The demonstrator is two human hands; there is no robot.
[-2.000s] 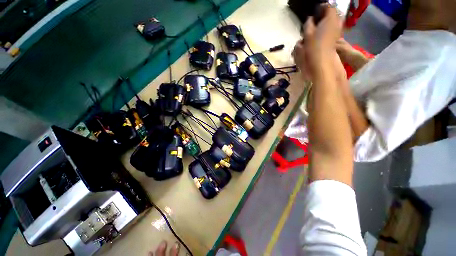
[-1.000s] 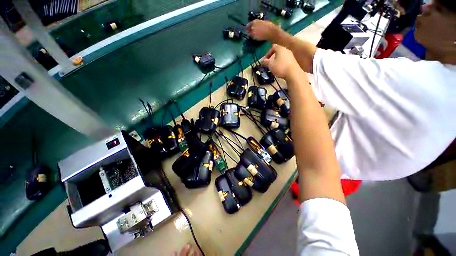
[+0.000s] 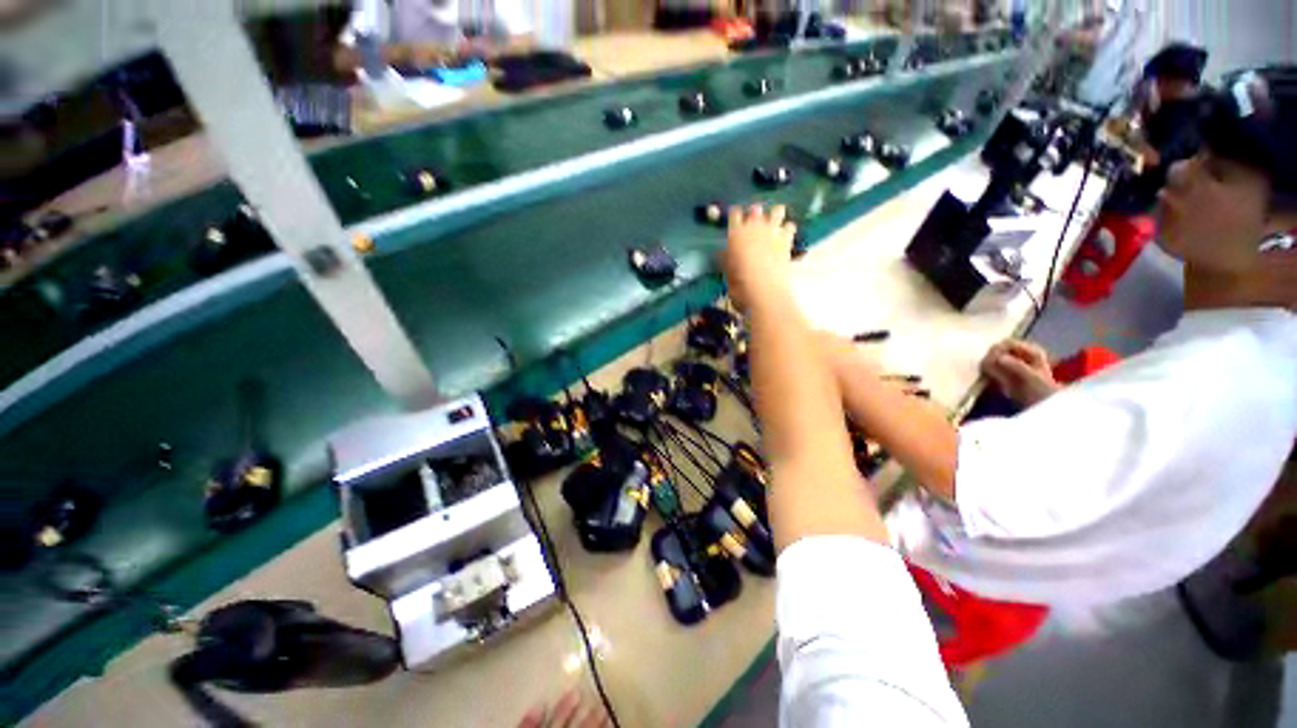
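Note:
My right hand (image 3: 761,245) reaches out over the green conveyor belt, fingers spread, with nothing seen in it; a dark thing beside it is unclear. My left hand (image 3: 565,711) is mostly cut off by the bottom edge; only blurred fingers show on the bench, apart, with no object seen in them. Black twin-barrel units (image 3: 693,569) with thin leads and cream labels lie in a group on the bench, partly hidden behind my right forearm. One unit (image 3: 652,263) lies on the belt left of my right hand.
A screw feeder (image 3: 444,526) stands left of the units, its black cord (image 3: 580,626) running to the front. A black tool (image 3: 278,647) lies at its left. More units (image 3: 242,484) lie on the belt (image 3: 470,306). A person (image 3: 1124,455) in white sits right, one arm behind mine.
The view has tilted up and shows more belt. My right hand has moved from the bench group to over the belt. The neighbour's hand has left the belt units. My left hand stays low.

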